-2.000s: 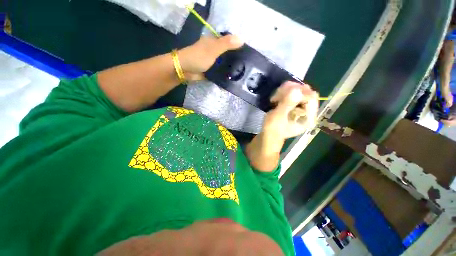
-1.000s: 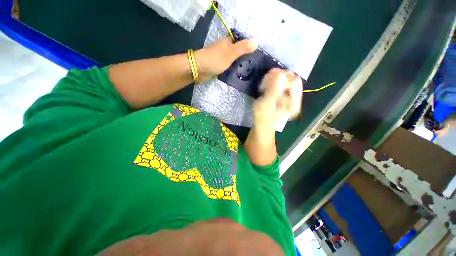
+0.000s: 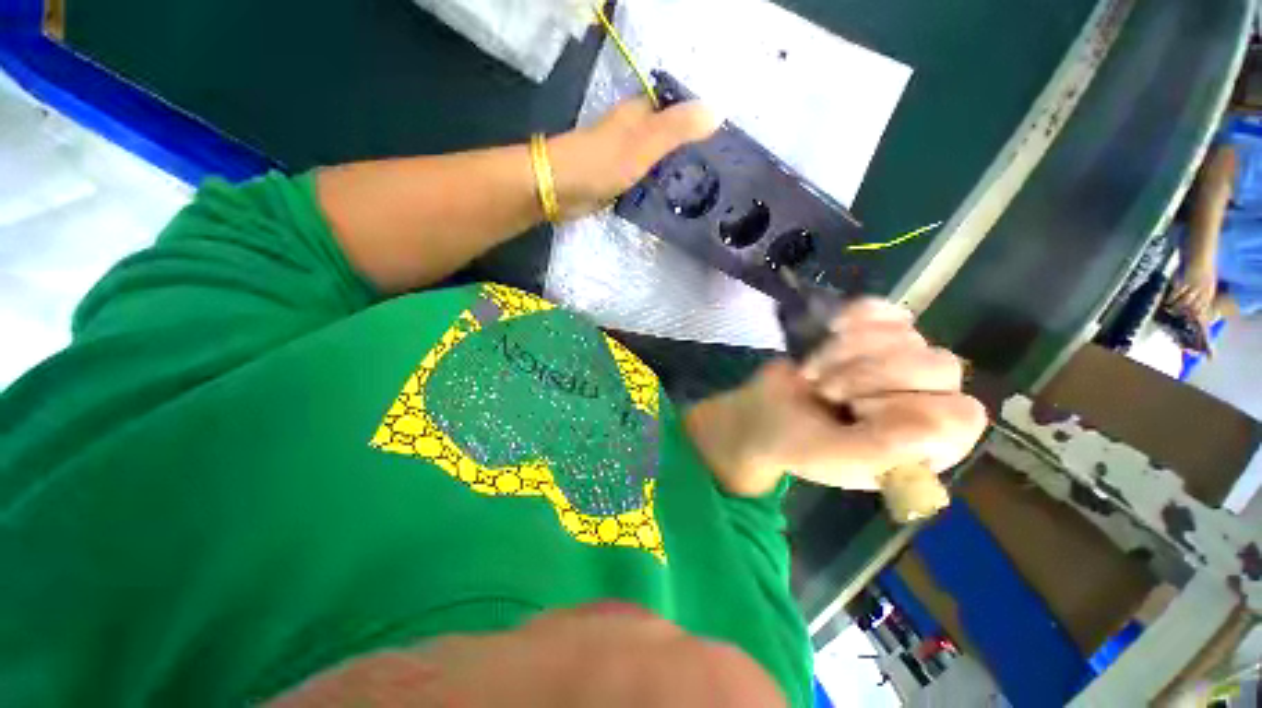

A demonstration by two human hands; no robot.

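Observation:
A black socket housing [image 3: 745,221] lies tilted on a silvery-white sheet [image 3: 810,83], its row of three round recesses facing up. Thin yellow-green earth wire [image 3: 895,239] pokes out at its right end and also at its upper left end. My left hand [image 3: 626,155] grips the housing's left end, thumb on top. My right hand [image 3: 879,401] is closed around a small hand tool, below and right of the housing's right end. The tool's pale tan end [image 3: 915,492] sticks out of the fist, and a blurred dark part points toward the housing.
White translucent packing sheets [image 3: 519,31] lie at the top, left of the mat. A chipped white metal frame [image 3: 1024,152] edges the dark green surface on the right. Another person's arm [image 3: 1208,228] shows at the right edge. Cardboard and blue pieces lie at the lower right.
My right hand has moved down and right, off the housing's right end, uncovering the recesses there and showing the tool. My left hand still holds the left end.

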